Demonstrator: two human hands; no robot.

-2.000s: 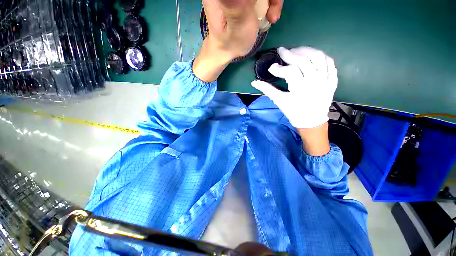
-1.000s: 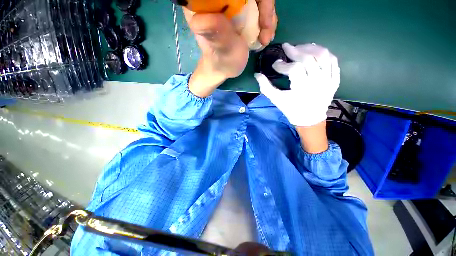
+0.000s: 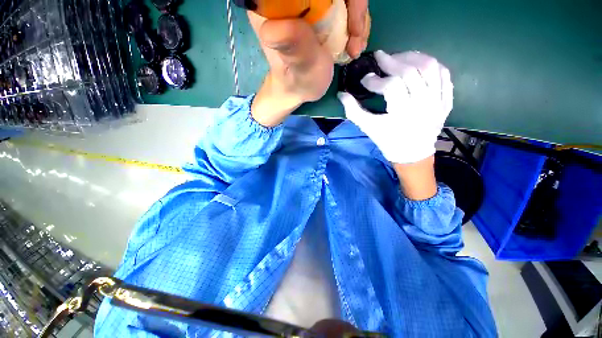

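Note:
My bare left hand is closed around the electric screwdriver, which has an orange body and a pale wrapped lower grip. The lower grip end is beside the near-left edge of a round black unit on the green mat. The driver bit cannot be made out. My gloved right hand grips the unit's right side with thumb and fingers. The glove hides part of the unit.
Several round black units lie at the upper left, beside stacked clear blister trays. A white-wrapped cable crosses the green mat. A blue bin with black parts and a round black stool-like disc are below the bench edge at right.
My left hand has brought the screwdriver into view and moved it beside the unit. The round dish seen under that hand earlier no longer shows. My gloved right hand stays on the unit.

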